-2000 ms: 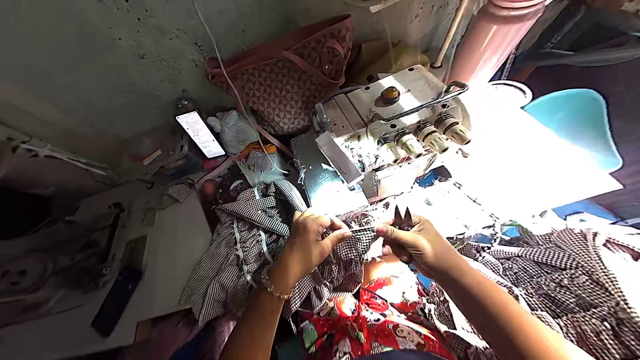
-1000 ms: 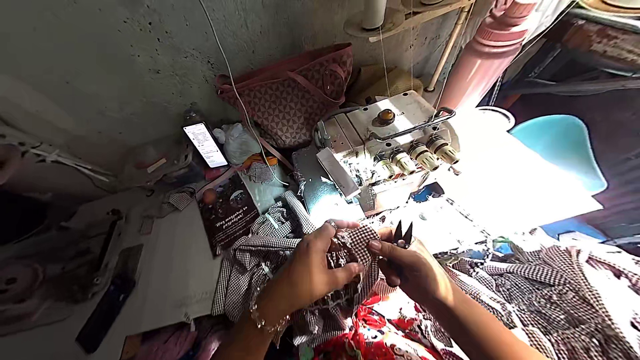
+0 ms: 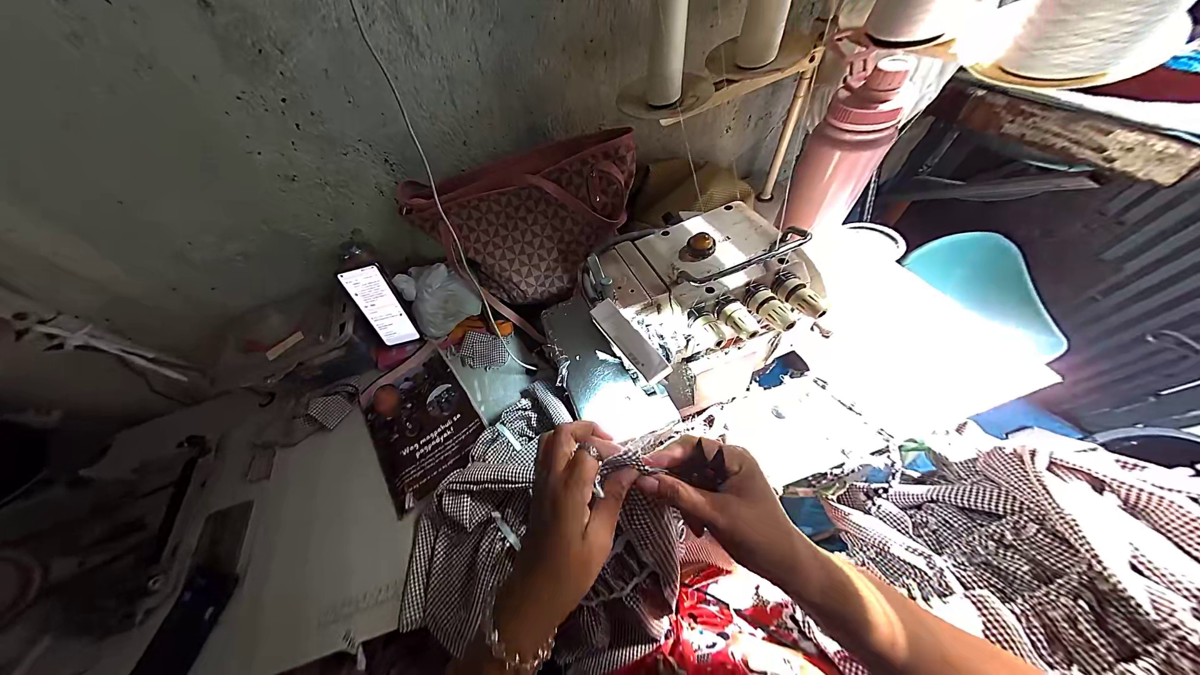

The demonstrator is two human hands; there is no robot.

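Note:
My left hand [image 3: 572, 511], with a bracelet at its wrist, pinches the edge of a dark-and-white checked fabric [image 3: 469, 516]. Close against it, my right hand [image 3: 712, 487] grips the same fabric edge between thumb and fingers. Dark thread snips [image 3: 708, 464] are also tucked in the right hand, their pointed blades sticking up. The gathered cloth hangs below both hands, over a red printed fabric [image 3: 712, 628]. Just beyond the hands stands an overlock sewing machine [image 3: 656, 272] with several tension dials.
A lit phone [image 3: 378, 305] leans beside a plastic bag [image 3: 442, 298] and a patterned handbag [image 3: 534, 220]. A printed booklet [image 3: 417, 427] lies left of the cloth. More checked fabric [image 3: 1022, 534] is heaped at right. Behind the machine are a pink bottle [image 3: 844, 150], thread cones [image 3: 666, 56] and a turquoise chair [image 3: 984, 291].
Both hands have come closer together on the fabric edge than one second ago. The snips' blades, apart from the cloth before, now show close beside it. The view has shifted, showing more thread cones.

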